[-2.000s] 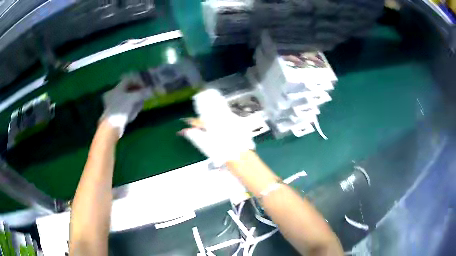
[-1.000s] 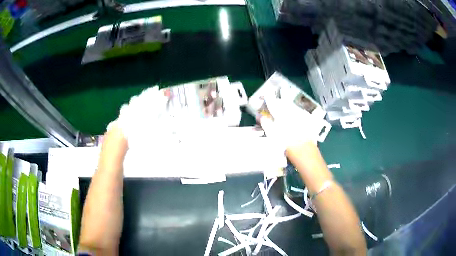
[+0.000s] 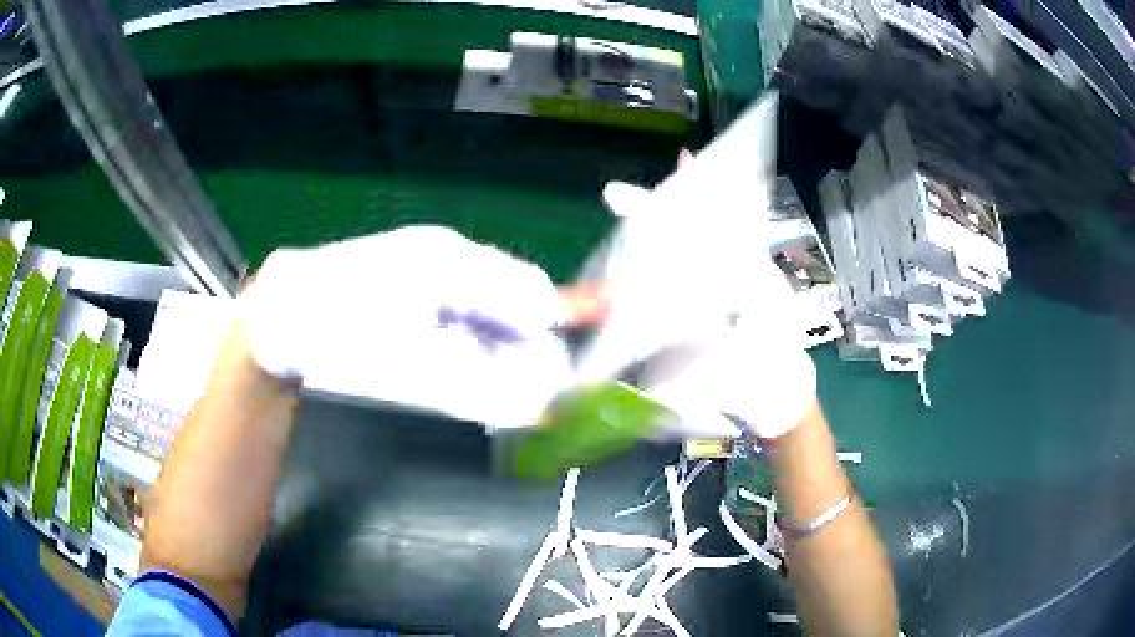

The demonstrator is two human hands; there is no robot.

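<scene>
A retail box (image 3: 697, 249), white with a bright green side, is held between my two hands above the white ledge. It is blurred, with a pale panel rising up to the right. My left hand (image 3: 411, 324), in a white glove with bare fingertips, touches it from the left; its grip is blurred. My right hand (image 3: 759, 367), also gloved, holds it from the right. Narrow white peeled strips (image 3: 622, 572) lie scattered on the dark bench top below.
Closed boxes (image 3: 902, 249) stand in a row on the green surface at right, with more boxes behind them. One green-edged box (image 3: 597, 81) lies on the belt. Green-edged boxes (image 3: 62, 398) stand at left. A metal bar (image 3: 137, 137) crosses the upper left.
A green-sided box is now between my hands. The printed box that was in my right hand is gone from it, and another box lies beside the right stack. The view has shifted.
</scene>
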